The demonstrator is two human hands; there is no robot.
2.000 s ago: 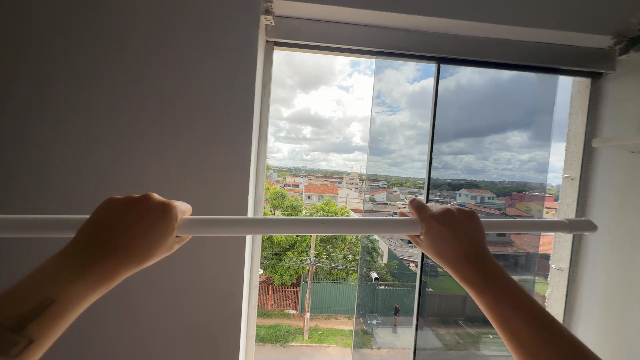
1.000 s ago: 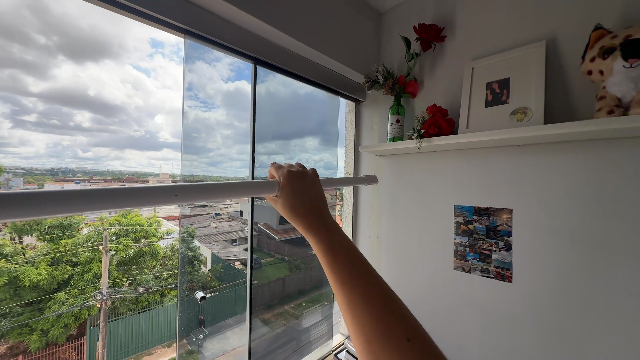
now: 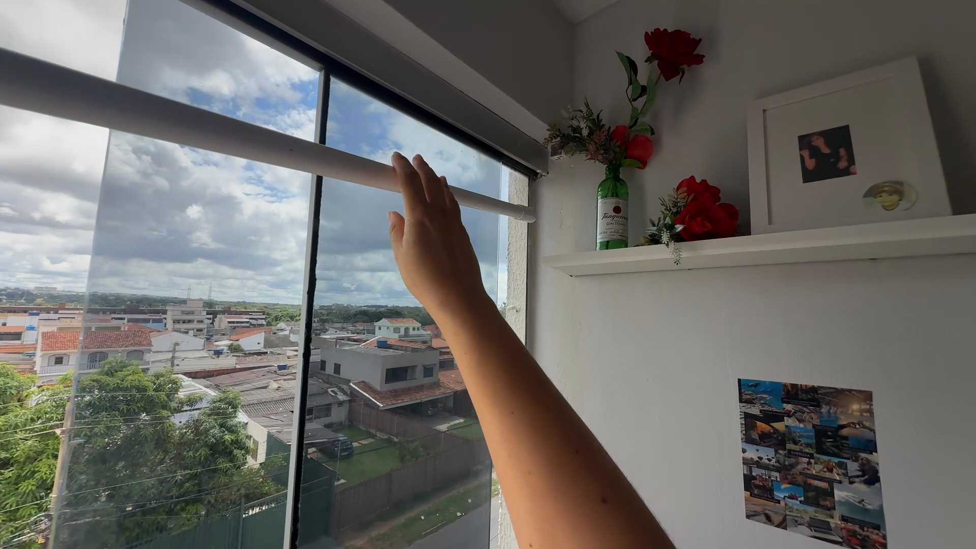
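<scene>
A long white rod (image 3: 229,141) runs across the window from the upper left edge of the view to an end cap near the right side of the window frame. My right hand (image 3: 431,229) is raised against the rod near that end, palm toward the window, its fingers extended over the rod rather than wrapped around it. Behind the rod are the glass panes (image 3: 206,229) of the window, with a dark-edged vertical frame strip between them. My left hand is out of view.
A white wall shelf (image 3: 762,248) at right holds a green glass bottle (image 3: 612,210) with flowers, red artificial flowers (image 3: 705,210) and a white picture frame (image 3: 846,152). A photo collage (image 3: 812,457) is on the wall below. The roller blind housing (image 3: 427,84) spans the window top.
The view has swung right. My left hand, on the rod two seconds ago, is out of view. The rod's right end sits higher against the window, and my right hand's fingers have straightened from their grip.
</scene>
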